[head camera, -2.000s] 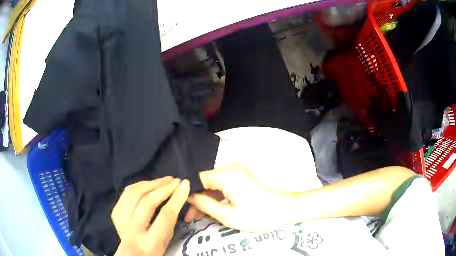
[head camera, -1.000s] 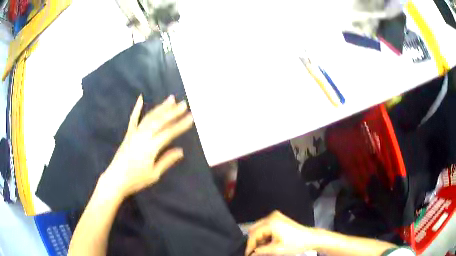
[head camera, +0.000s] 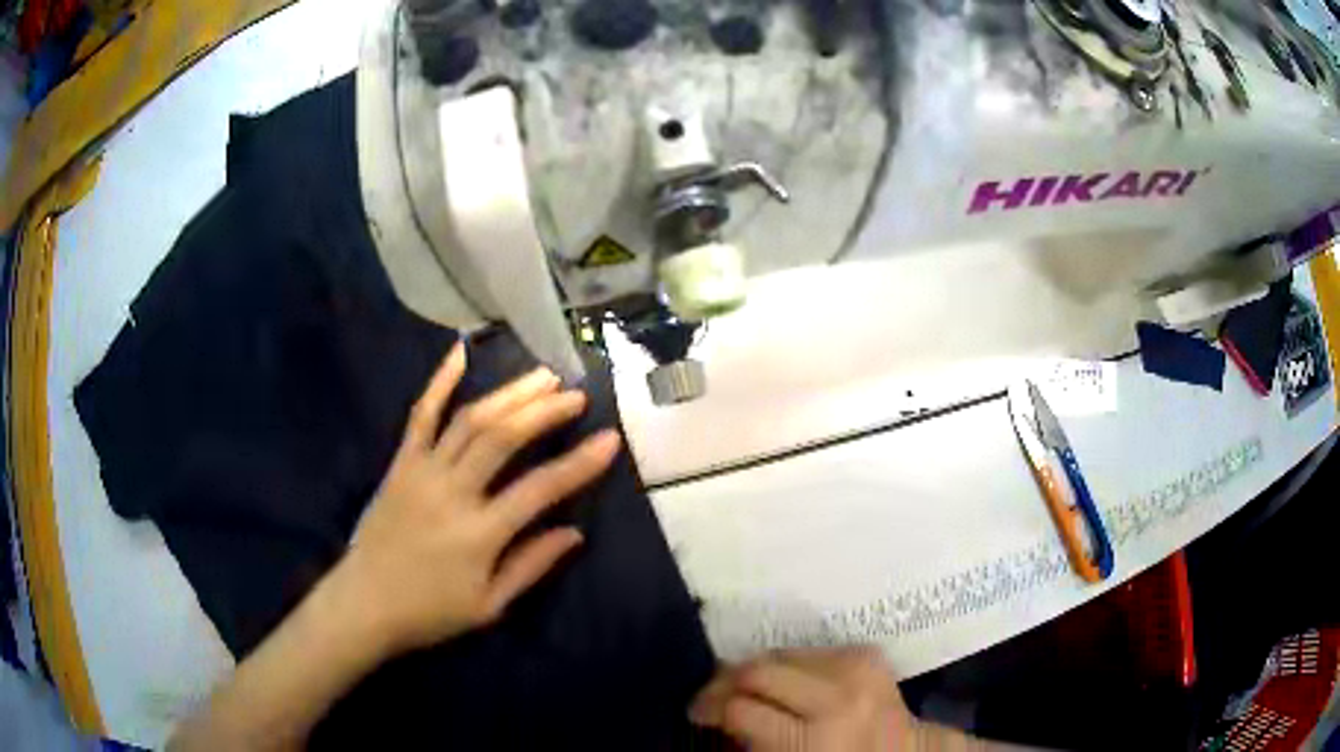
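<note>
A large black garment panel (head camera: 279, 353) lies on the white table left of and below the sewing machine head (head camera: 941, 132). Its top right edge reaches the presser foot area, which the head partly hides. My left hand (head camera: 478, 507) lies flat on the panel just below the machine's left end, fingers spread. My right hand (head camera: 808, 702), blurred and partly cut off by the bottom edge, has its fingertips on the panel's lower right edge; the fingers look closed on the cloth.
Orange and blue thread snips (head camera: 1068, 492) lie on the table right of the needle. A printed ruler (head camera: 941, 595) runs along the front edge. Navy scraps (head camera: 1182, 354) and a small white label (head camera: 1083, 385) lie at the right. A red basket (head camera: 1161, 617) is below the table.
The view has risen from the lap to the machine. My hands have gone from holding the cloth together at the lap to apart, with the panel laid out on the table.
</note>
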